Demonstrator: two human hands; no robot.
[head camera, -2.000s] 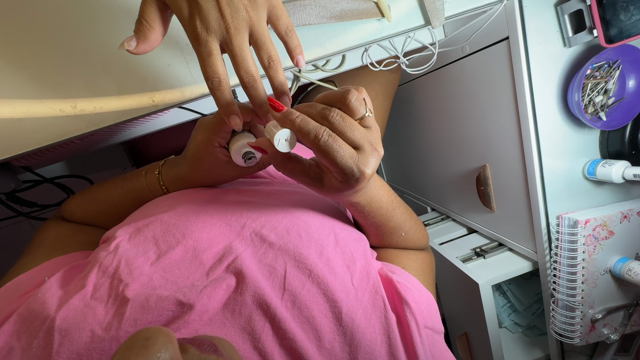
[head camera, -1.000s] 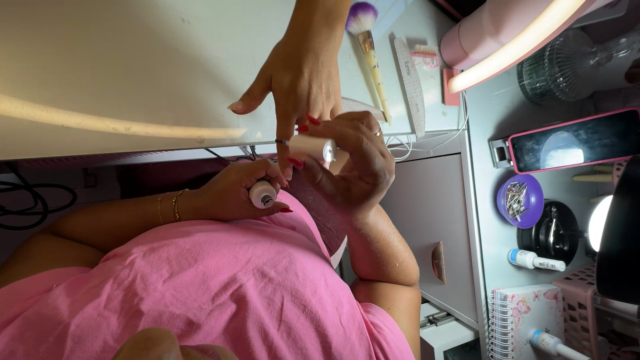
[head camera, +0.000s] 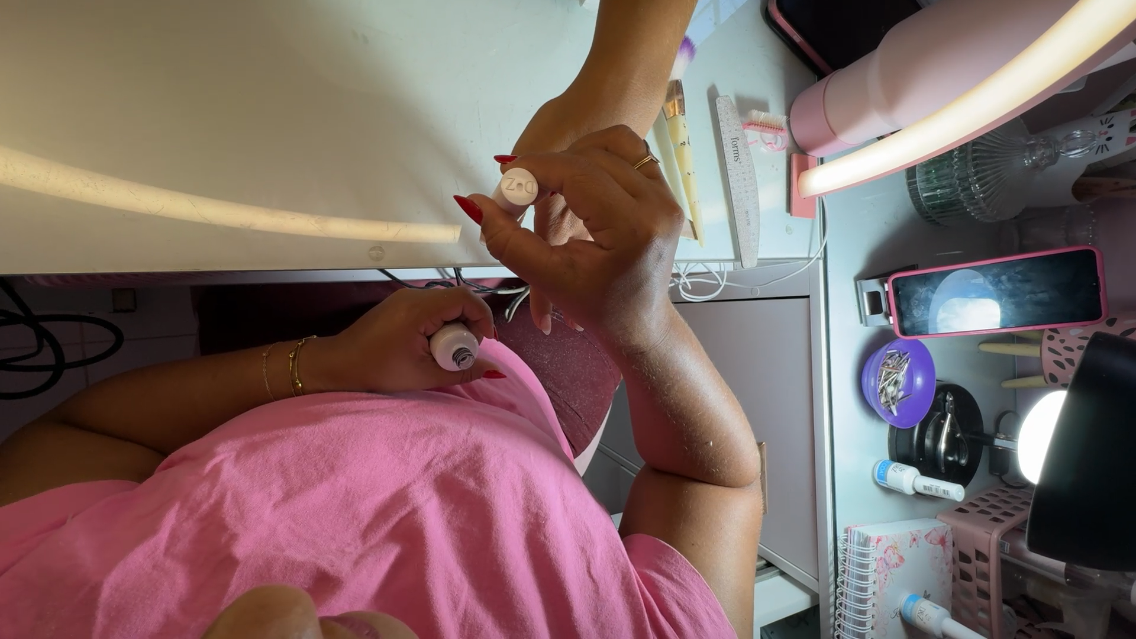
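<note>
My left hand (head camera: 413, 342) is closed around a small nail polish bottle (head camera: 454, 347), its uncapped neck tilted toward the camera near the pink shirt. Between thumb and fingers, my right hand (head camera: 603, 222) pinches the bottle's pale cap (head camera: 517, 187), whose round top faces the camera. The brush on the cap is hidden. Behind my right hand, another person's hand (head camera: 555, 129) reaches down from the top over the table edge, its fingertips partly visible below my fingers. Whether the brush touches a nail cannot be seen.
A white table (head camera: 266, 106) spans the top. Right of the hands lie a makeup brush (head camera: 688, 155) and a nail file (head camera: 738, 182). A side desk holds a phone (head camera: 996, 293), a purple bowl (head camera: 898, 383), a white bottle (head camera: 918, 480) and a spiral notebook (head camera: 896, 568). A lit lamp arc (head camera: 976, 106) crosses the upper right.
The view has shifted, showing more of the side desk. My right hand, with the cap, has turned so that the cap's top faces the camera. My left hand keeps the bottle.
</note>
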